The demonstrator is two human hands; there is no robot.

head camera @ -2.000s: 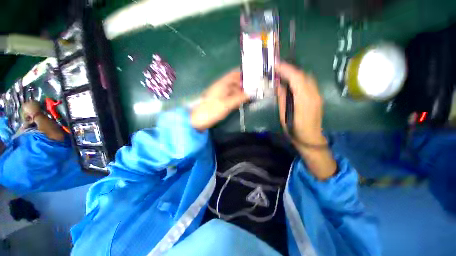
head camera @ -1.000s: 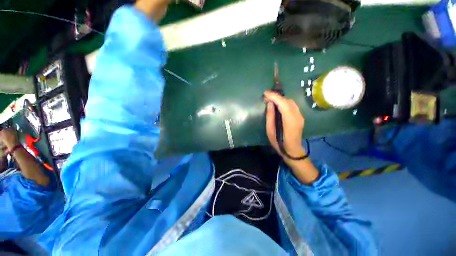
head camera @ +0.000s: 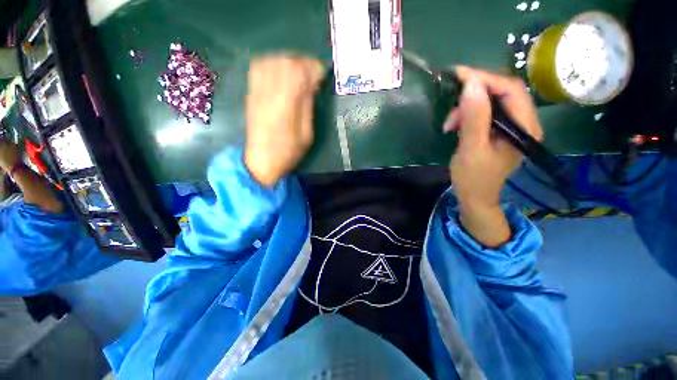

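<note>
A phone housing (head camera: 365, 59) with a pink-red rim and white area lies on the dark green mat, cut off by the top edge. My right hand (head camera: 494, 126) holds a black soldering iron (head camera: 519, 137) like a pen, its thin metal tip pointing up-left toward the housing's right side. My left hand (head camera: 282, 111) is left of the housing, blurred, with fingers curled; whether it holds anything is hidden. A maroon-pink and silver pile of small components (head camera: 187, 83) lies on the mat to the left.
A black rack (head camera: 111, 163) with phones in slots runs along the left. A yellow-green tub (head camera: 549, 63) with a bit-covered white top stands right, beside white bits (head camera: 519, 38). A neighbour's hand (head camera: 10, 157) and red-handled tool (head camera: 35, 157) are far left. A red light (head camera: 653, 139) glows far right.
The view has shifted. My left hand has come back from the upper left to beside a phone housing, now on the mat. My right hand's iron now points toward the housing.
</note>
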